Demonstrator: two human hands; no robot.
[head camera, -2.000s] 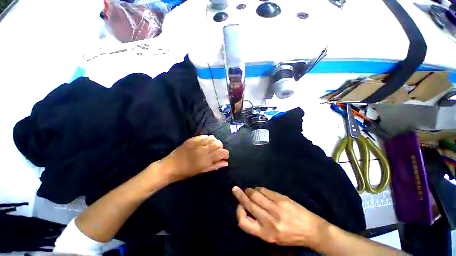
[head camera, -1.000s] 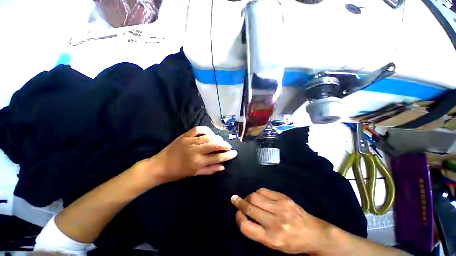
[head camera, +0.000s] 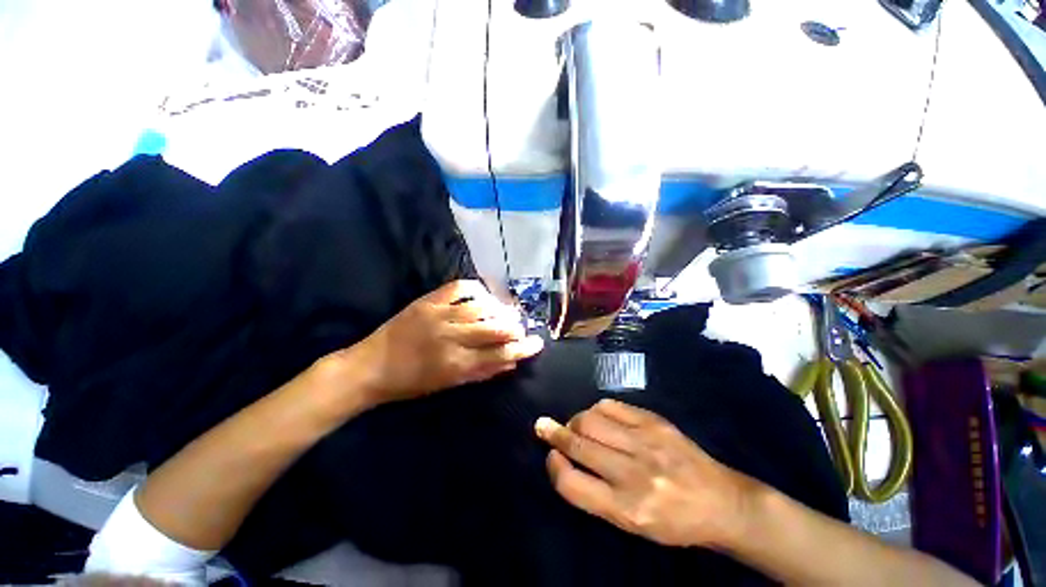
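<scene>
Black garment fabric (head camera: 252, 252) lies heaped over the machine bed on both sides of the needle area (head camera: 537, 307) and hangs over the front edge. Fine folds show in the cloth near the presser foot. My left hand (head camera: 442, 347) rests on the cloth just left of and below the foot, fingertips close to it, fingers bent. My right hand (head camera: 637, 472) lies on the cloth lower right, index fingertip and thumb near the fabric, other fingers curled. Whether either hand pinches the cloth is unclear. The needle tip is hidden behind the shiny cover (head camera: 614, 172).
The white machine head (head camera: 734, 103) with its blue stripe fills the top. A tension dial (head camera: 751, 252) and ribbed silver knob (head camera: 621, 369) sit right of the needle. Yellow-handled shears (head camera: 860, 430) and a purple tray (head camera: 952, 459) lie at right. A plastic-wrapped bundle (head camera: 301, 32) is upper left.
The view has moved closer to the machine head, so it looks larger. My left hand has moved slightly toward the foot. My right hand stays low on the cloth, its fingers slightly shifted.
</scene>
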